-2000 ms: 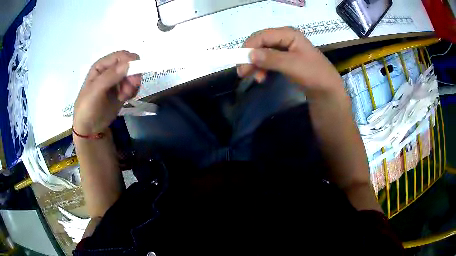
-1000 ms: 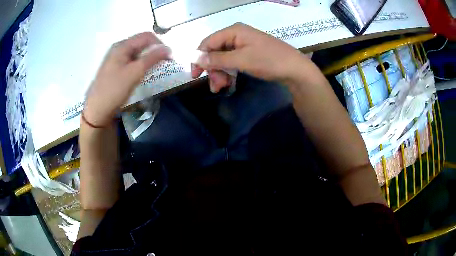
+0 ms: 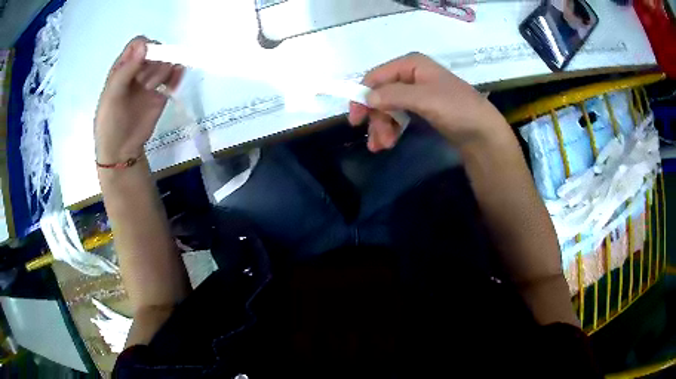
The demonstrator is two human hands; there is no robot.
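Observation:
A narrow white fabric strip (image 3: 333, 89) is stretched between my hands above the table's front edge; its middle is washed out by glare. My left hand (image 3: 141, 85) pinches one end at the upper left. My right hand (image 3: 404, 100) pinches the strip near the centre, its other fingers curled below with a bit of white beside them. A loose length of strip (image 3: 194, 111) hangs from my left hand towards my lap, and a white piece (image 3: 234, 185) lies over my jeans. I cannot make out a tool in either hand.
The grey machine bed (image 3: 311, 16) is at the top. A pink-handled tool (image 3: 448, 9) and a smartphone (image 3: 559, 33) lie right of it. A yellow basket (image 3: 585, 78) with white strips (image 3: 604, 189) stands right. A cardboard box (image 3: 85, 290) and hanging strips (image 3: 68, 244) are lower left.
One second ago my hands were close together. They have moved apart, left hand to the upper left and right hand to the right, with the strip now stretched between them. The view has shifted slightly.

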